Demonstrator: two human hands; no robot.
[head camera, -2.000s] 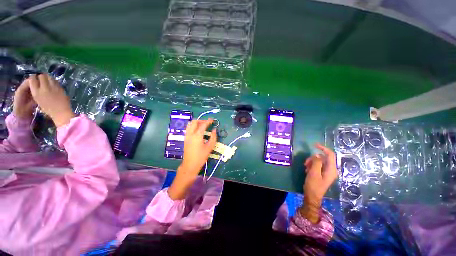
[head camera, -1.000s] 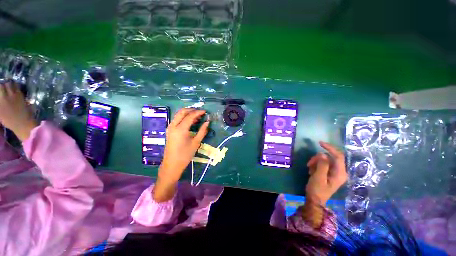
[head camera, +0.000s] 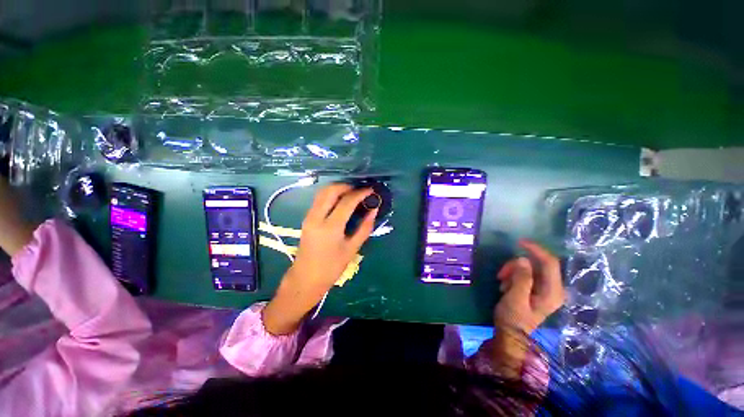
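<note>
My left hand (head camera: 333, 232) is over the round black device (head camera: 380, 198), with its fingertips around a small dark round part (head camera: 372, 201) at the device's face. The hand hides part of the device. A white cable (head camera: 277, 204) with pale-yellow strips (head camera: 349, 269) lies partly under the hand. A phone with a lit purple-and-white screen (head camera: 231, 236) lies left of it, and a second such phone (head camera: 451, 228) lies to its right. My right hand (head camera: 529, 289) hangs at the bench edge right of that phone, fingers loosely curled and apart, holding nothing visible.
A clear blister tray with black devices (head camera: 653, 236) is at the right. An empty clear tray (head camera: 253, 102) lies at the back. At the left are a neighbour's pink sleeve (head camera: 81, 285), a third phone (head camera: 132, 236) and another clear tray (head camera: 41, 151). A white support (head camera: 693, 163) stands back right.
My left hand has moved right from the cable area onto the round black device, uncovering more of the cable. The view has shifted. My right hand stays by the right tray.
</note>
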